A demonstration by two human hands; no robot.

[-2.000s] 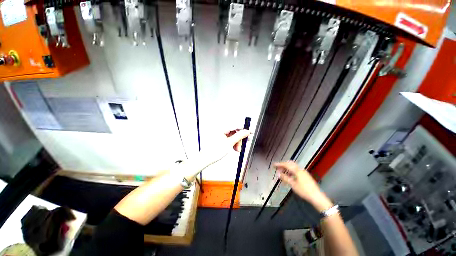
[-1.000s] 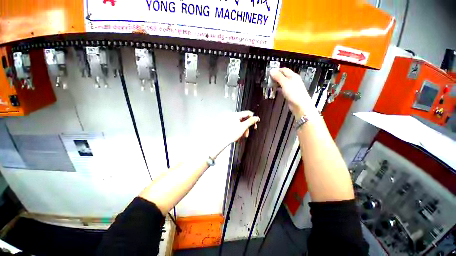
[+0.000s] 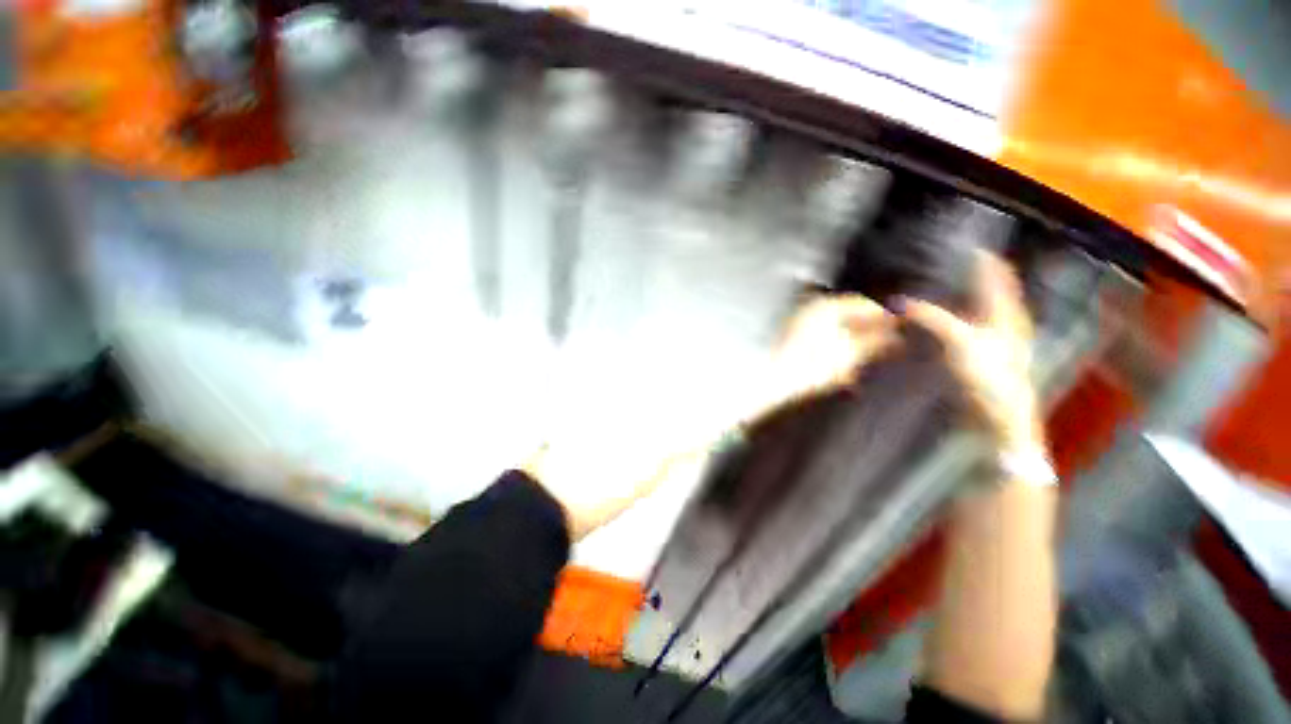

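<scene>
The frame is strongly blurred. My left hand and my right hand are raised close together just below the row of metal clips on the machine. Their fingers nearly meet near a dark spot under a clip. I cannot tell whether either hand holds a strap. Dark narrow straps hang from clips to the left of my hands. The lower ends of other black straps show below my hands, in front of the pale panel.
The orange machine housing runs across the upper right, with an orange box at the upper left. A dark tray area and white table corner are at the lower left. A white sheet juts out at the right.
The view has tilted and blurred. My right hand has come down from the clip, and my left hand has risen, so they are now close together. The strap my left hand held earlier is no longer distinct.
</scene>
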